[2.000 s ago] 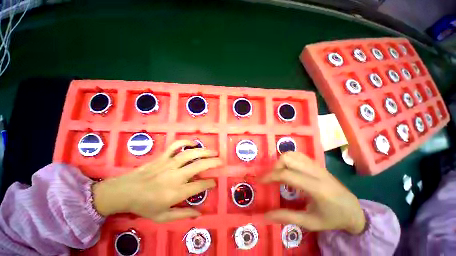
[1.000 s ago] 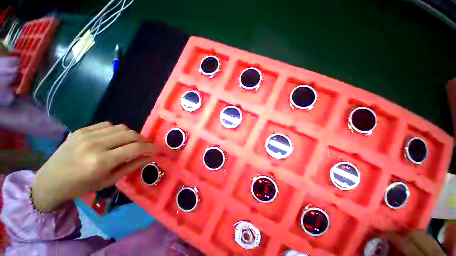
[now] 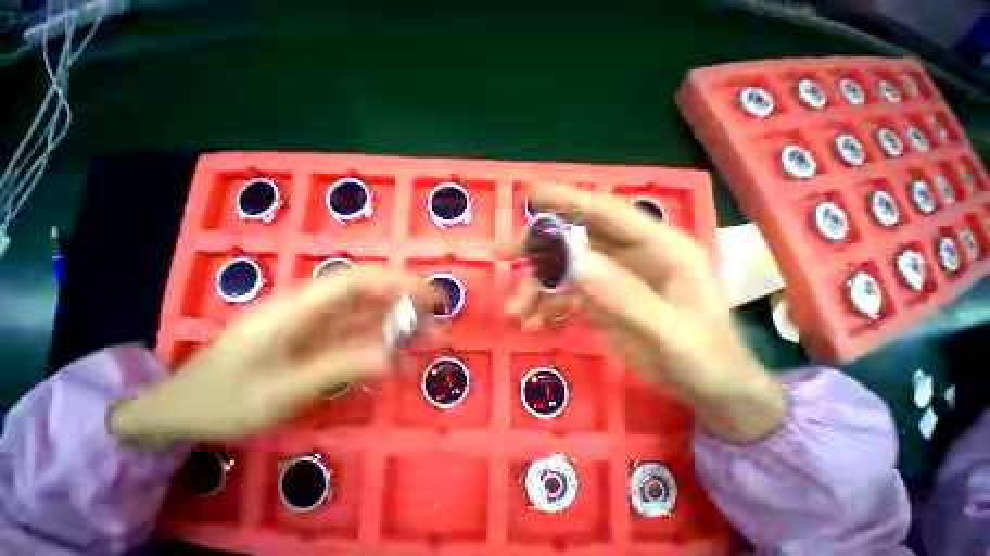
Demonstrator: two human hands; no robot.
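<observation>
The salmon-red foam tray [image 3: 434, 494] lies in front of me with round watch modules in its square pockets. My left hand [image 3: 288, 353] is over its left part, blurred, with a silver watch module [image 3: 402, 323] seen edge-on at the fingertips. My right hand [image 3: 662, 293] holds another watch module [image 3: 550, 255] above the tray, its dark face showing. Two modules in the third row, one of them at the middle [image 3: 446, 382], show red graphics. Two in the bottom row lie with the ringed case back up. The bottom middle pocket is empty. My hands hide several pockets.
A second foam tray [image 3: 809, 272] stands angled at the right, filled with case-back-up modules. A pale paper slip [image 3: 747, 264] lies between the trays. A black mat [image 3: 119, 250], white cables [image 3: 43, 141] and a blue pen [image 3: 59, 261] are at the left. White scraps [image 3: 925, 402] lie at far right.
The view has swung back from the left. Both hands have moved in over the tray and now hold modules. The bottom-row middle pocket, which held a case-back-up module, is now empty.
</observation>
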